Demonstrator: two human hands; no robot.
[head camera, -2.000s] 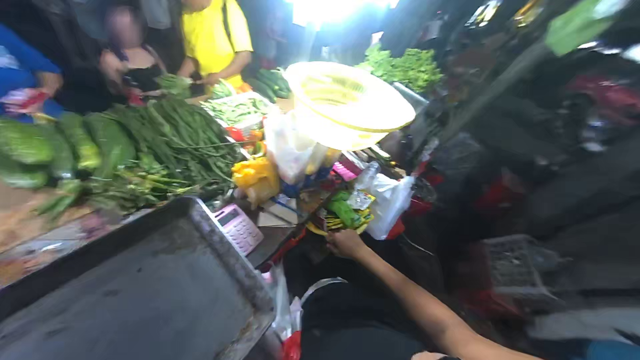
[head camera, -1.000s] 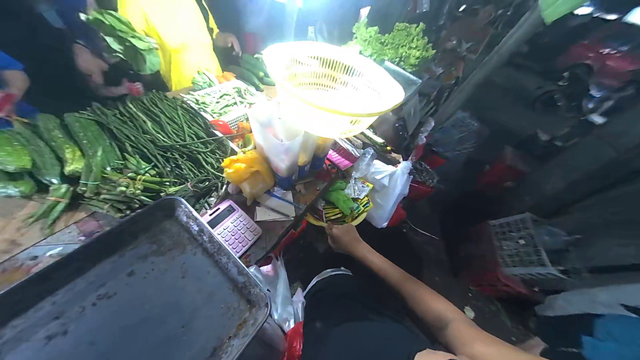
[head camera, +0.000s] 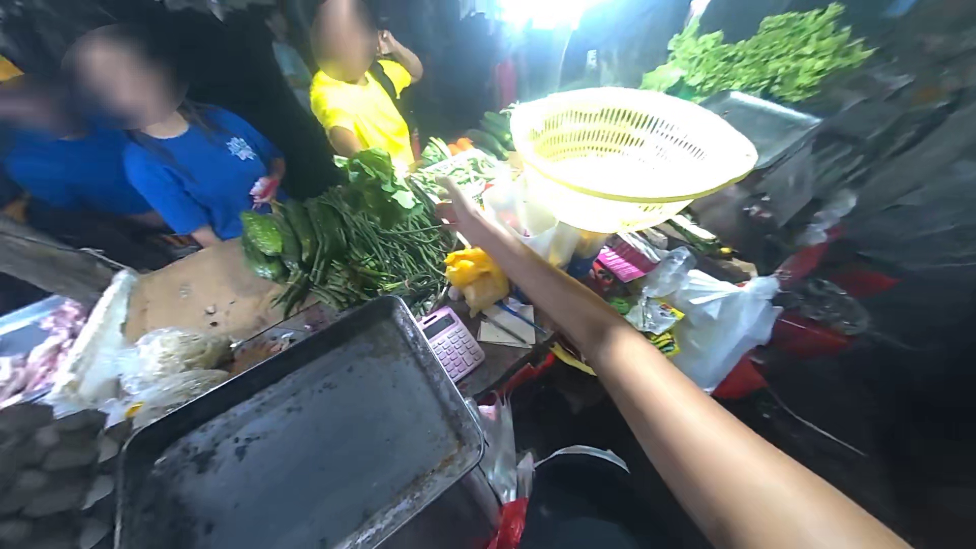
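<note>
My right hand (head camera: 463, 212) is stretched out over the stall with its fingers extended, and nothing shows in it. It is beside a heap of long green beans (head camera: 381, 236) and leafy greens (head camera: 375, 179), above a yellow plastic bag (head camera: 474, 276). A large pale yellow plastic basket (head camera: 625, 183) stands to its right. Nearer me are a pink calculator (head camera: 451, 345) and a paper pad (head camera: 507, 324). Under my forearm, a white plastic bag (head camera: 713, 320) hangs beside small packets (head camera: 665, 335). My left hand is out of view.
A worn metal tray (head camera: 305, 435) fills the near left. Green gourds (head camera: 293, 236) and a brown board (head camera: 198, 290) lie beyond it. People in blue (head camera: 206, 168) and yellow (head camera: 362, 114) shirts stand across the stall. Light green leaves (head camera: 762, 57) lie at the back right.
My right hand has left the packets beside the white bag and reached forward and left, over the stall. The view has swung left; people in blue show more fully.
</note>
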